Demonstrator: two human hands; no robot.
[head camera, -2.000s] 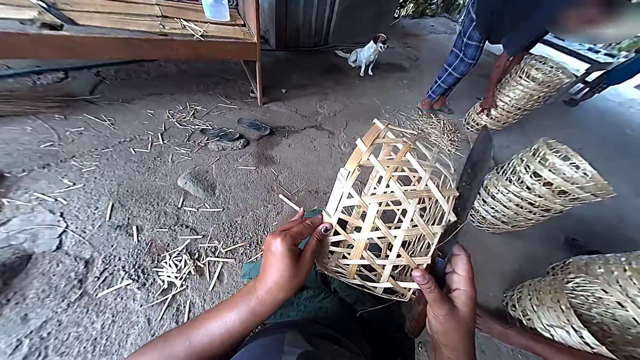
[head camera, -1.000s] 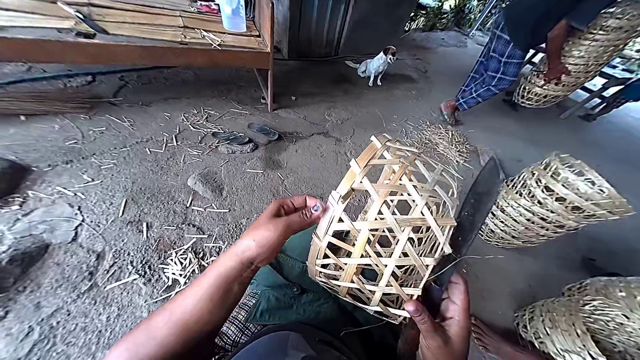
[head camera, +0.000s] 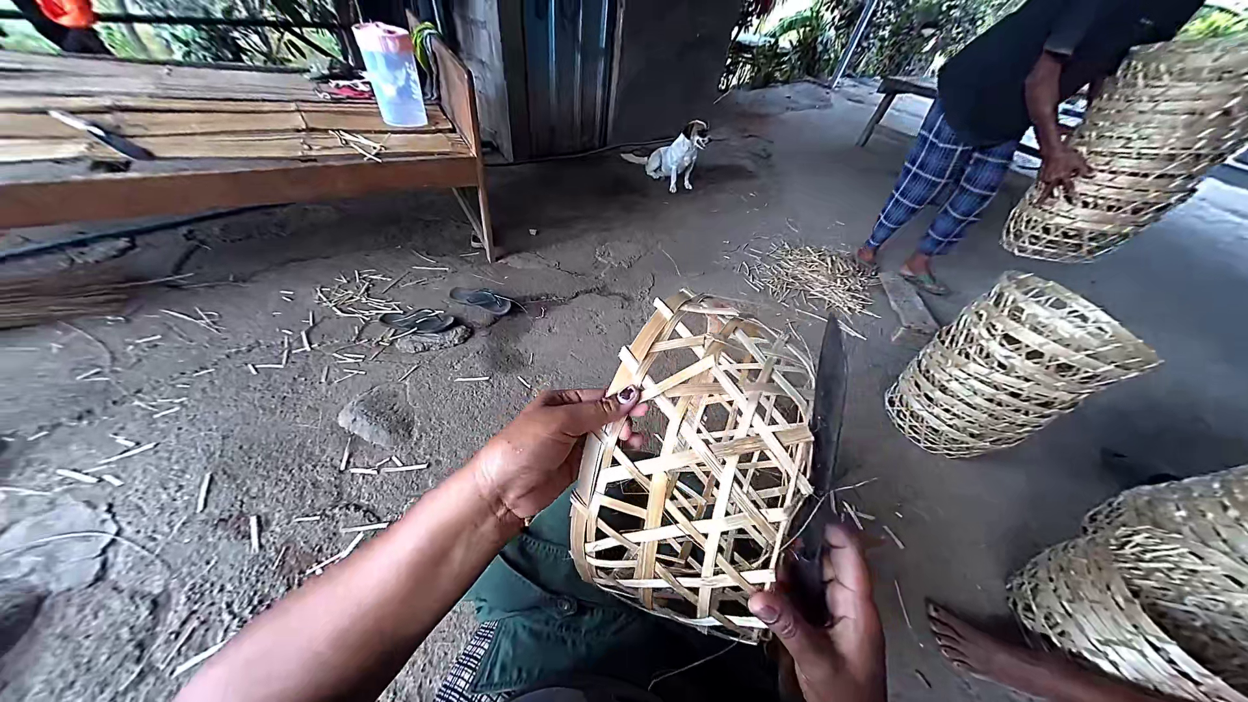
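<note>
An open-weave bamboo basket (head camera: 702, 458) rests over my lap, its strips crossing in a hexagonal lattice. My left hand (head camera: 561, 444) pinches the rim band at the basket's left side between thumb and fingers. Low on the right, my right hand (head camera: 829, 624) grips a large dark-bladed knife (head camera: 829, 400), and its thumb lies by the basket's lower right edge. The blade points up along the right side of the weave. Fingers and shadow hide most of the knife's handle. A thin loose fibre sticks out near the blade.
Woven baskets (head camera: 1014, 366) stand and lie at right, near a bare foot (head camera: 975, 639). Another person (head camera: 985, 127) handles tall baskets (head camera: 1141, 146). A dog (head camera: 680, 156) sits behind. Left are a bamboo bench (head camera: 244, 185), sandals (head camera: 419, 320), a stone (head camera: 375, 414) and bamboo scraps (head camera: 814, 276).
My left hand, off the rim with fingers together one second ago, now holds the rim band. The other person has lifted the baskets from near the floor. The knife stays in my right hand.
</note>
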